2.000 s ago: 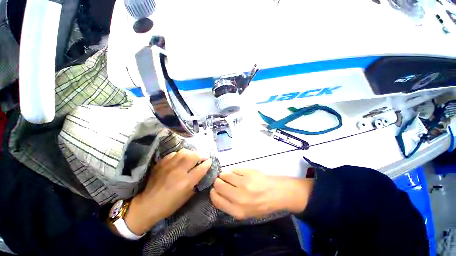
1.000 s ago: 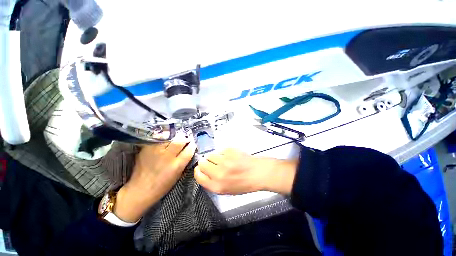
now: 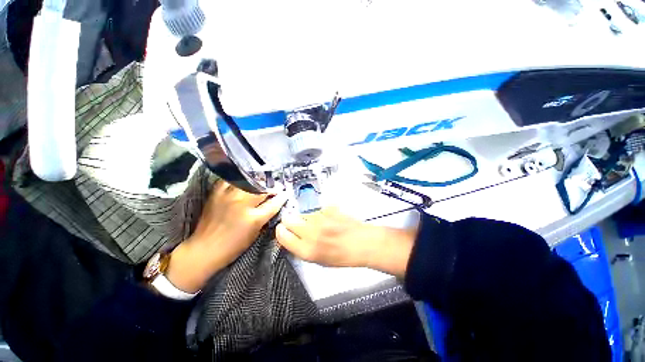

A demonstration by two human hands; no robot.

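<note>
A dark grey herringbone piece hangs from the machine bed over the table's front edge onto my lap. My left hand pinches its upper edge just left of the presser foot. My right hand pinches the same edge just in front of the foot. The fingertips of both hands nearly meet, and the pinched edge is mostly hidden by them. A grey-beige checked panel is bunched left of my left hand. The white sewing machine head stands over the work.
Teal ribbon loops and dark thread snips lie on the bed right of the foot. Small parts and a white tag are at the far right. A blue bin is under the table. A white bar stands at upper left.
Since two seconds ago, both hands have moved with the herringbone edge up to the presser foot. The herringbone cloth now hangs down below the hands. The camera view has also shifted.
</note>
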